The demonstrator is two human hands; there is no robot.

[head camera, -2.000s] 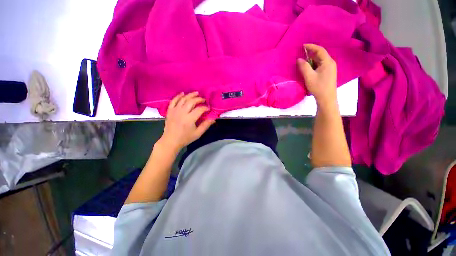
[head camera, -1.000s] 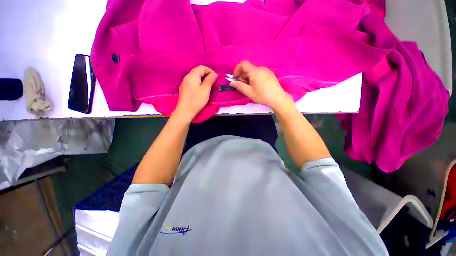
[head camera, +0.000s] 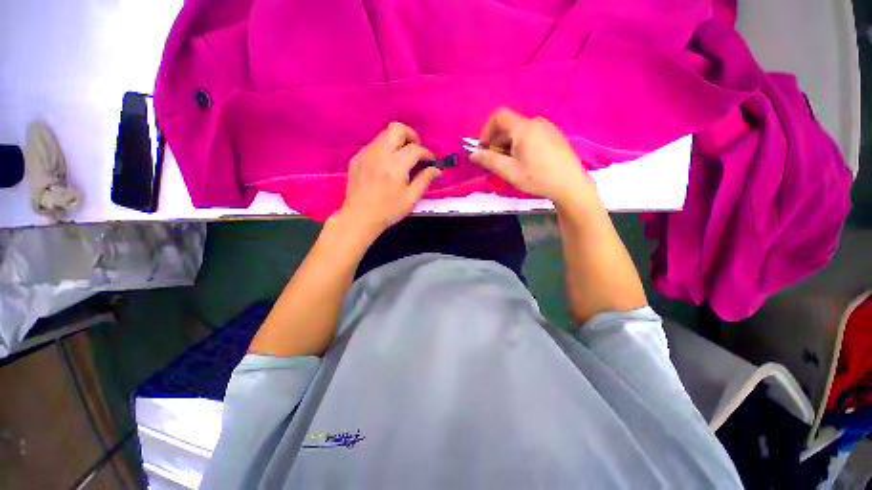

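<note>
A bright pink jacket (head camera: 459, 48) lies spread over the front of the white table, with a dark front button (head camera: 202, 99) at its left. My left hand (head camera: 387, 177) pinches the cloth at the left end of the dark neck label (head camera: 447, 162), partly covering it. My right hand (head camera: 531, 153) holds small silvery thread snips (head camera: 470, 144), their points just right of the label and aimed left. The rest of the snips is hidden in my fingers. Loose threads are too fine to make out.
A black phone (head camera: 137, 153), a cream cloth bundle (head camera: 48, 172) and a dark cylinder (head camera: 10, 166) lie on the white table (head camera: 86, 57) at left. More pink cloth (head camera: 765, 211) hangs over the right edge. A pale bin (head camera: 794, 38) stands at right. A white-sided crate (head camera: 177, 431) stands lower left.
My right hand has come from the right side of the jacket to the neck label. My left hand has moved onto the label's left end. The view has shifted slightly.
</note>
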